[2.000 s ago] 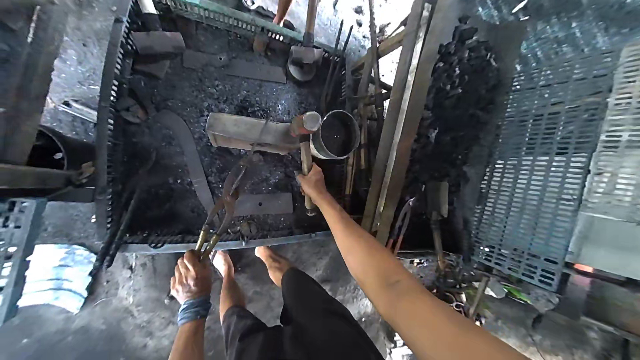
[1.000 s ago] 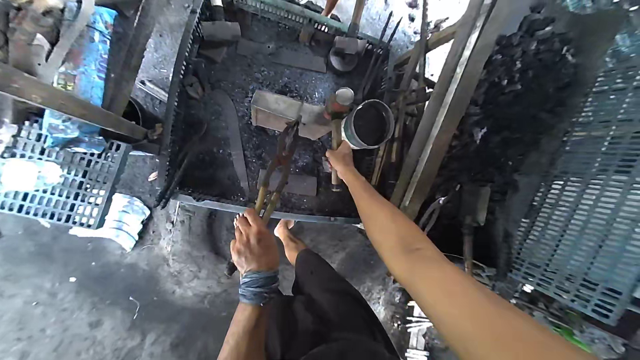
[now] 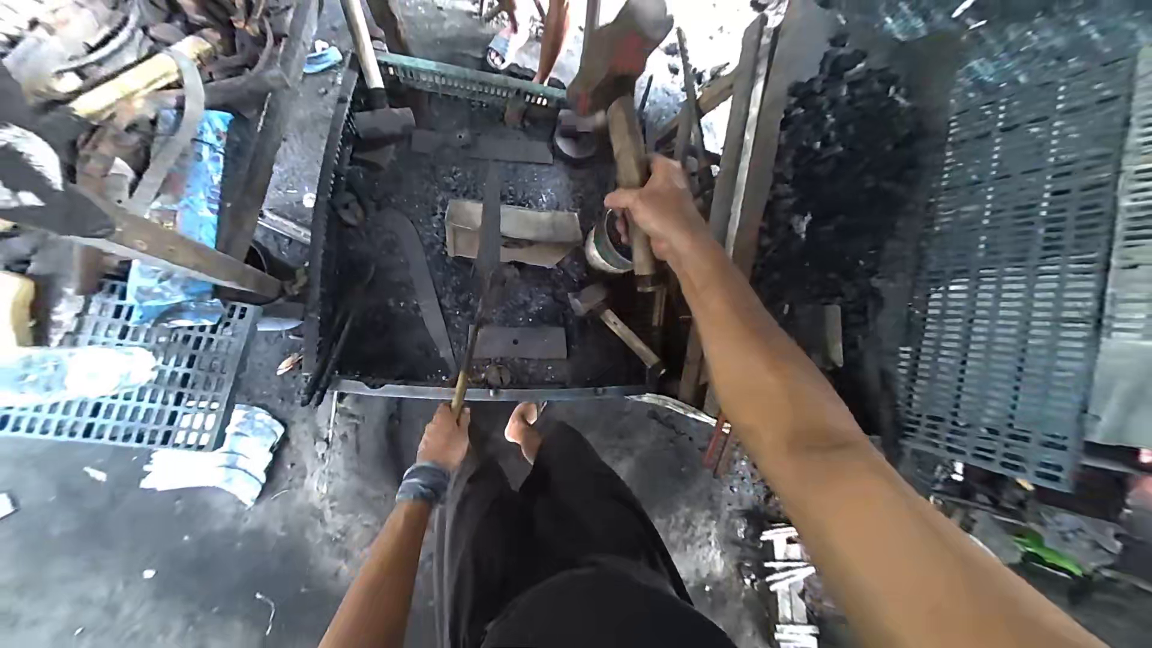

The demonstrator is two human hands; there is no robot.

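My right hand [image 3: 661, 205] grips the wooden handle of a large hammer [image 3: 621, 54], its head raised near the top of the view. My left hand [image 3: 445, 436] is closed on the handle end of long tongs [image 3: 468, 355], seen nearly edge-on. At their far end a dark flat metal blade [image 3: 490, 216] points away from me, over or against a pale rectangular block [image 3: 535, 223]; whether they touch I cannot tell. Left of it a curved dark blade [image 3: 421, 283] lies in the sooty tray. A smaller hammer [image 3: 621, 331] lies at the right, below a round can [image 3: 605, 247].
The tray's near metal rim [image 3: 558, 393] is in front of my feet. A flat dark bar [image 3: 520, 343] and another hammer [image 3: 385, 122] lie inside. Charcoal [image 3: 837, 171] and a plastic grate [image 3: 1008, 270] are at the right; a crate [image 3: 171, 378] with a plastic bottle [image 3: 76, 373] stands left.
My right hand has raised the hammer away from the block and can. The tongs in my left hand have turned from crossing arms in view to nearly edge-on, with the blade pointing away.
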